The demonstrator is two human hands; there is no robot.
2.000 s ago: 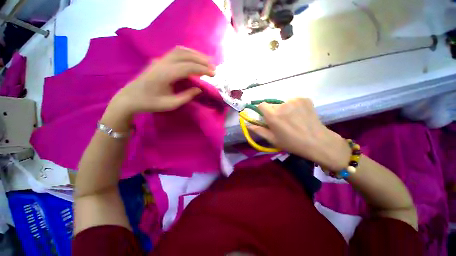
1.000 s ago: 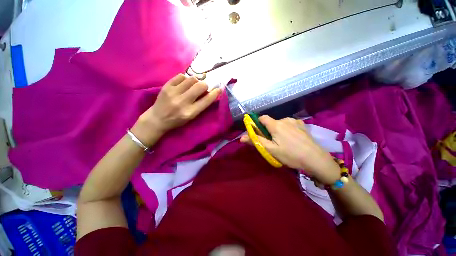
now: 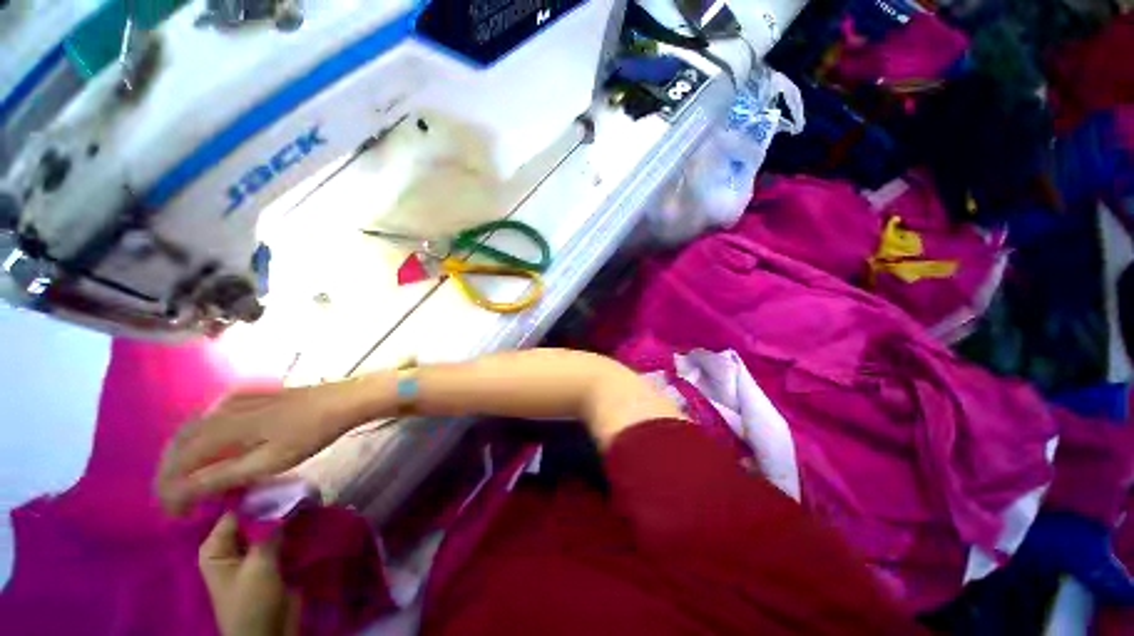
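The magenta garment panel (image 3: 118, 547) spreads over the table at the lower left. My left hand (image 3: 246, 584) is low in the picture, partly cut off by the bottom edge, and pinches a cloth edge with a small white piece (image 3: 276, 499) beside the fingertips. My right hand (image 3: 243, 445) is blurred and lies across the panel just above my left hand; its fingertips are unclear, so its grip cannot be told. The scissors (image 3: 504, 267), with one green and one yellow loop, lie on the table right of the needle area, beside a small red scrap (image 3: 412, 270).
The white sewing machine (image 3: 299, 106) with blue JACK lettering stands at the upper left. Its lit needle area (image 3: 218, 304) is above my hands. A heap of magenta and white pieces (image 3: 833, 336) lies right of the table's front edge. A whitish plastic bag (image 3: 715, 180) hangs at that edge.
The scissors have left my right hand and lie on the table. My right hand has moved left across to the panel beside my left hand. The view has swung right.
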